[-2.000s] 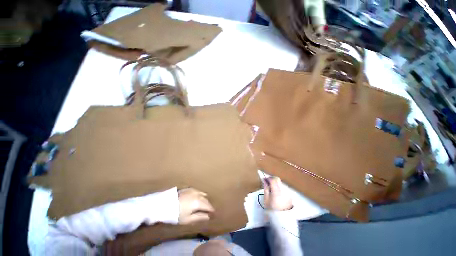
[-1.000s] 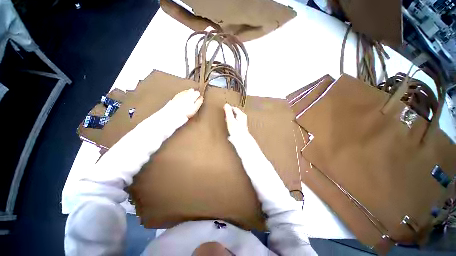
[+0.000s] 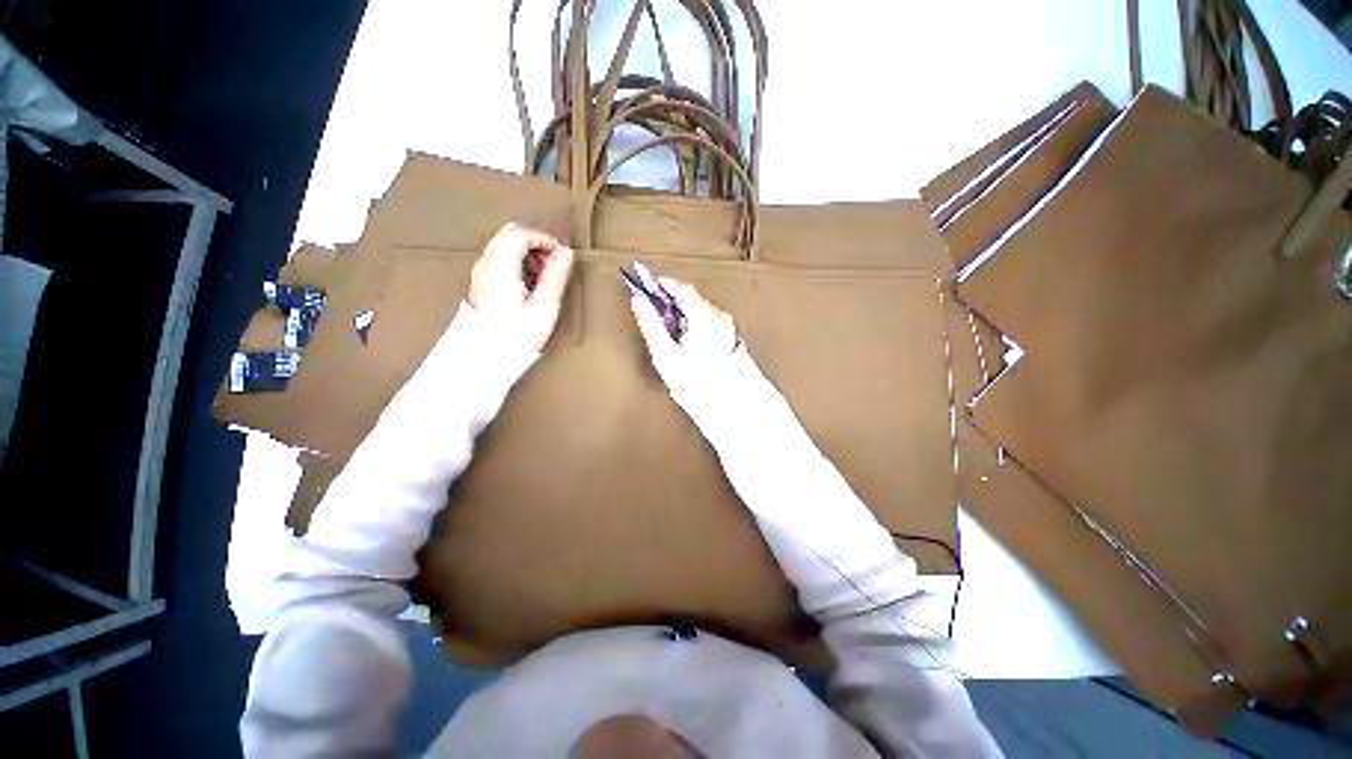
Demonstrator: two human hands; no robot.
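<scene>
A brown bag panel [image 3: 638, 445] lies flat in front of me, its plain side up, on a stack of panels. Long brown handles [image 3: 580, 134] stretch away from its top band. My left hand [image 3: 519, 285] is curled at the band just left of the left handle's base; whether it pinches a thread cannot be seen. My right hand [image 3: 682, 319] holds dark thread snips [image 3: 647, 286], their pale tip pointing up and left, between the two handle bases. A thin dark cord [image 3: 927, 544] shows near the panel's lower right.
A second stack of brown panels [image 3: 1171, 341] with pale edges lies at right, its handles at the top right. Dark labels [image 3: 267, 371] stick out at left. A grey metal frame [image 3: 156, 430] stands left of the white table [image 3: 875, 89].
A second ago both hands were at the handle bases; the left is now left of its base. The snips now show in my right hand. The top band's stitching line is now visible.
</scene>
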